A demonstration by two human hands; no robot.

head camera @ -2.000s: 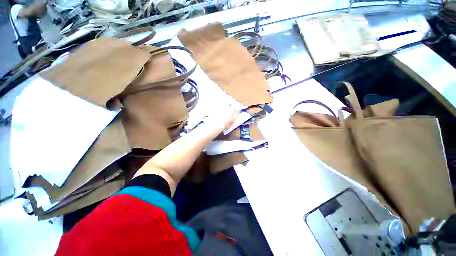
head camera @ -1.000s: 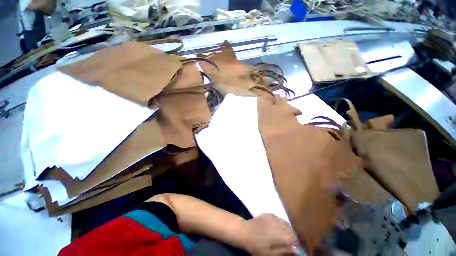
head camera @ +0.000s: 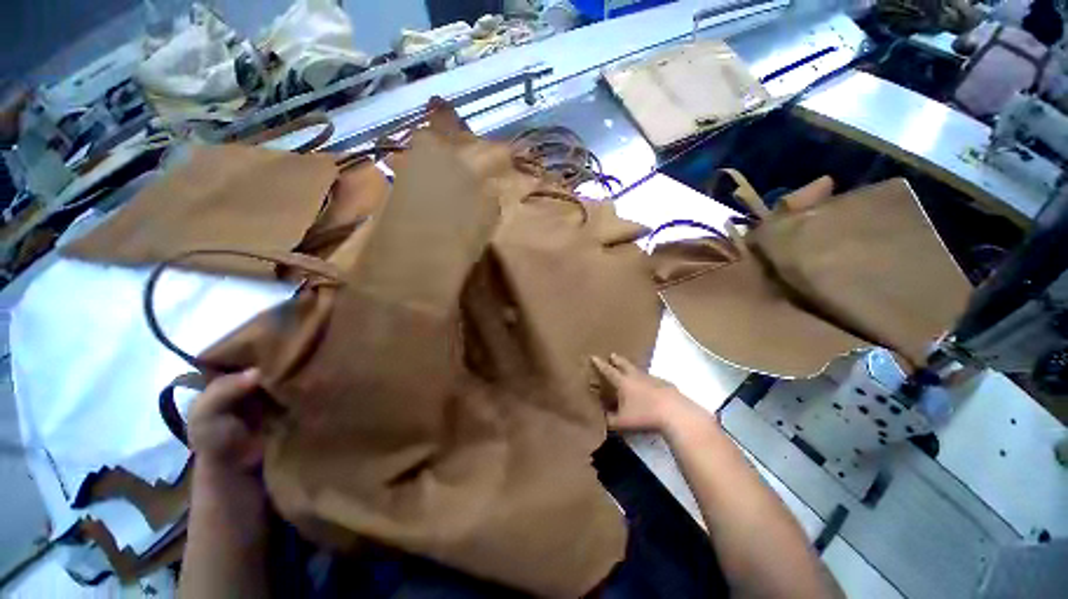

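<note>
A large brown bag panel (head camera: pixel 445 433) hangs in folds across the middle, in front of me. My left hand (head camera: pixel 234 410) grips its left edge, near a thin brown strap loop (head camera: pixel 150 293). My right hand (head camera: pixel 627 396) is at its right edge, with fingers on the brown material; whether they pinch it is hard to tell. Another brown panel (head camera: pixel 855 257) lies at the right, with its lower edge at the needle area of the sewing machine (head camera: pixel 902 392).
At the left lie stacked brown and white pieces (head camera: pixel 105 339). Behind are bunched straps (head camera: pixel 556 158), a metal-edged bench (head camera: pixel 562 100) and a flat beige piece (head camera: pixel 691 94). Pale bundles (head camera: pixel 310 41) lie at the back left.
The brown panel has been lifted and spread in front of me, its white side no longer showing. Both hands are now in view at its two edges. The camera view has shifted.
</note>
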